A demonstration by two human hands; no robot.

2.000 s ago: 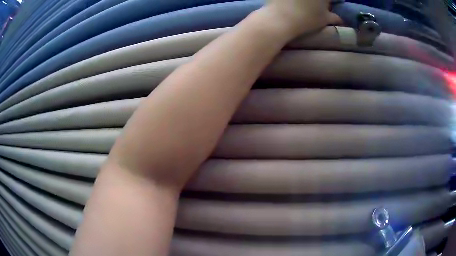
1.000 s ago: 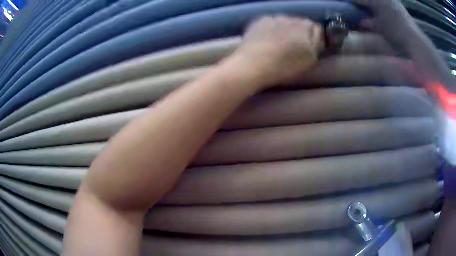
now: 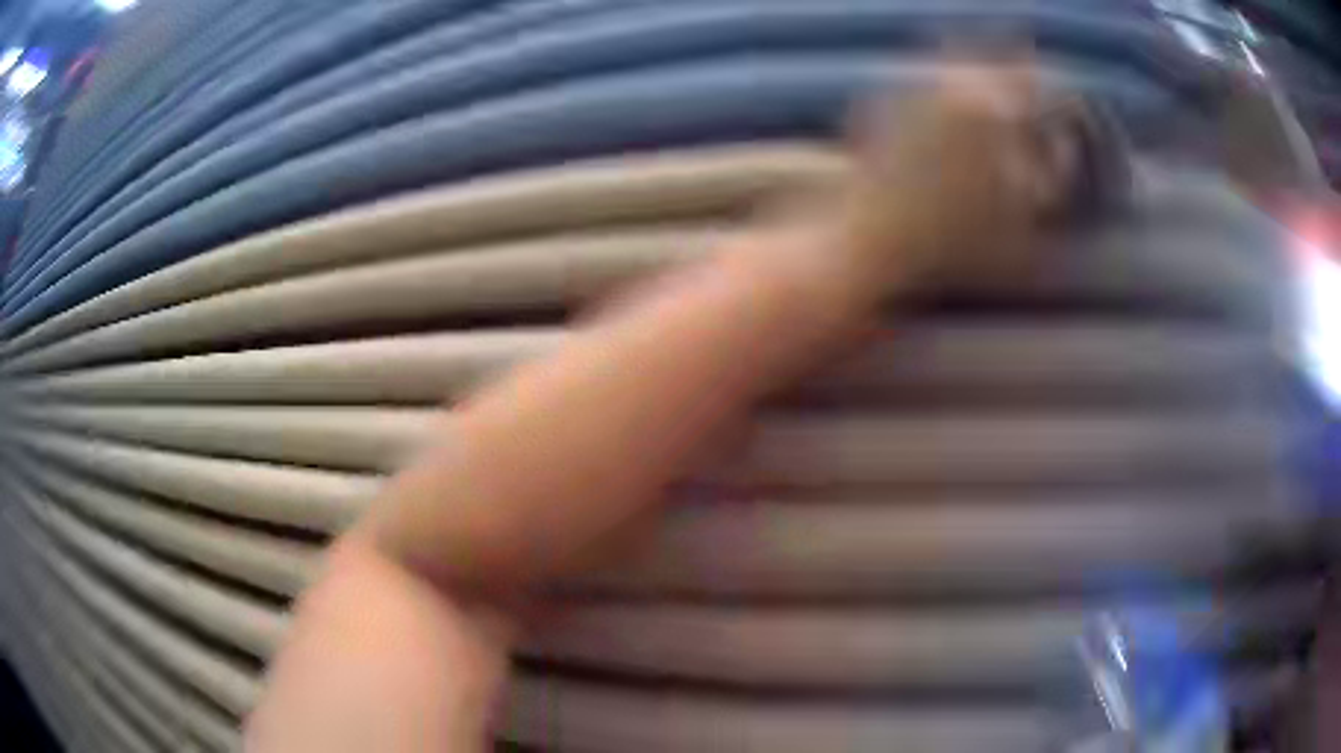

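Note:
Long parallel ridges of tan fabric [image 3: 265,368] fill the middle and lower part of the view, with blue-grey ridges [image 3: 588,118] above them. My left hand [image 3: 956,184] is strongly blurred at the upper right, over the border between the blue-grey and tan ridges. Its forearm crosses the ridges from the bottom left. A dark rounded thing, seemingly a clip [image 3: 1085,165], is at its fingers; blur hides whether they grip it. I cannot make out my right hand; a blurred brownish shape lies at the upper right edge.
A blurred shiny metal piece [image 3: 1103,669] and a blue patch [image 3: 1174,655] are at the lower right. A bright white and red spot [image 3: 1321,302] is at the right edge. Bright lights show at the top left corner.
The view has shifted and blurred; ridges and the lower metal piece sit lower and further right than one second ago. Since two seconds ago, my left hand has come from the top edge fully into view.

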